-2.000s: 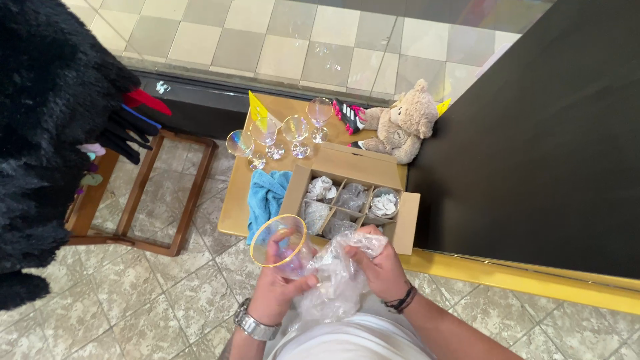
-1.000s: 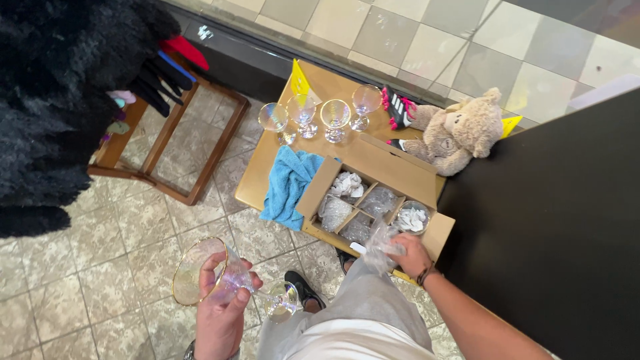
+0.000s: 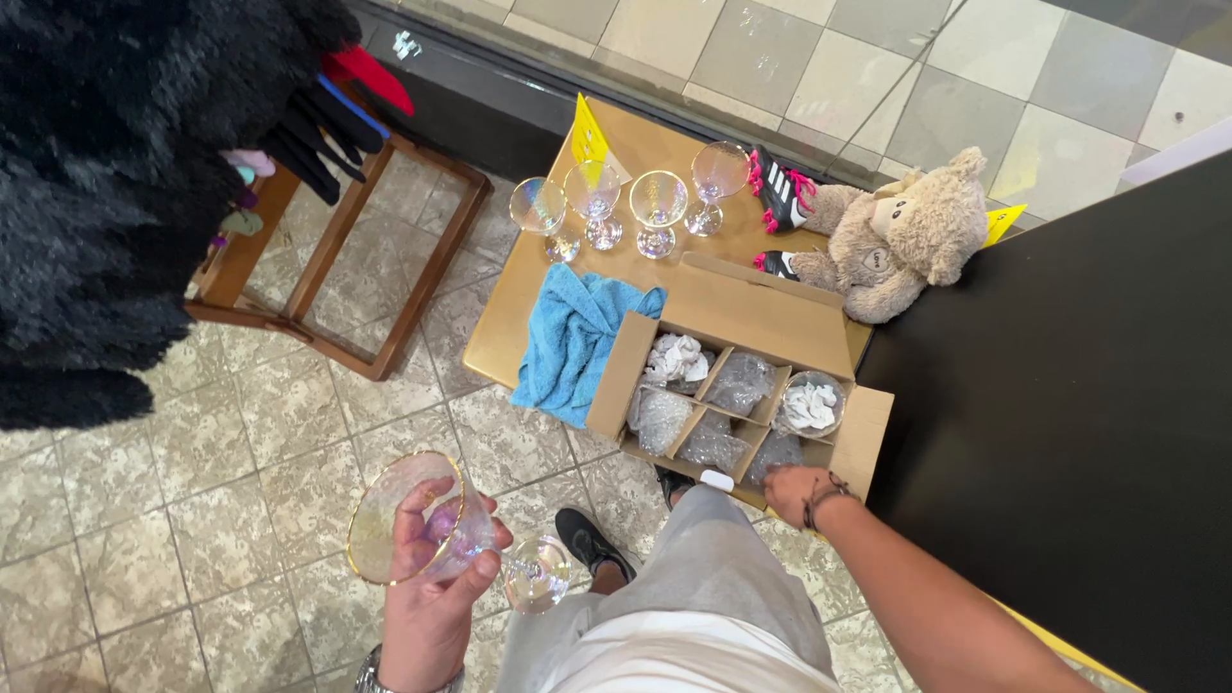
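My left hand (image 3: 438, 568) grips a gold-rimmed stemmed glass (image 3: 414, 520) by its bowl, tilted, its foot to the right. My right hand (image 3: 804, 493) reaches into the front right compartment of a divided cardboard box (image 3: 871, 433); its fingertips are at the bubble wrap (image 3: 775, 454) there, and whether they grip it is hidden. Other compartments hold bubble wrap and crumpled white paper (image 3: 677, 358); a round glass rim surrounds the paper (image 3: 810, 406) at the right. Several similar glasses (image 3: 658, 200) stand upright behind the box. A blue cloth (image 3: 573, 337) lies left of it.
The wooden table (image 3: 500, 327) also bears a yellow card (image 3: 589, 135) and a teddy bear (image 3: 890, 231) in cleated shoes. A wooden rack (image 3: 404, 318) and black furry material (image 3: 115, 192) are at the left. A black panel (image 3: 1078, 404) borders the right side.
My hands have moved apart, the left going left with the glass. My right hand has carried the clear wrap from beside the glass to the box's front right compartment.
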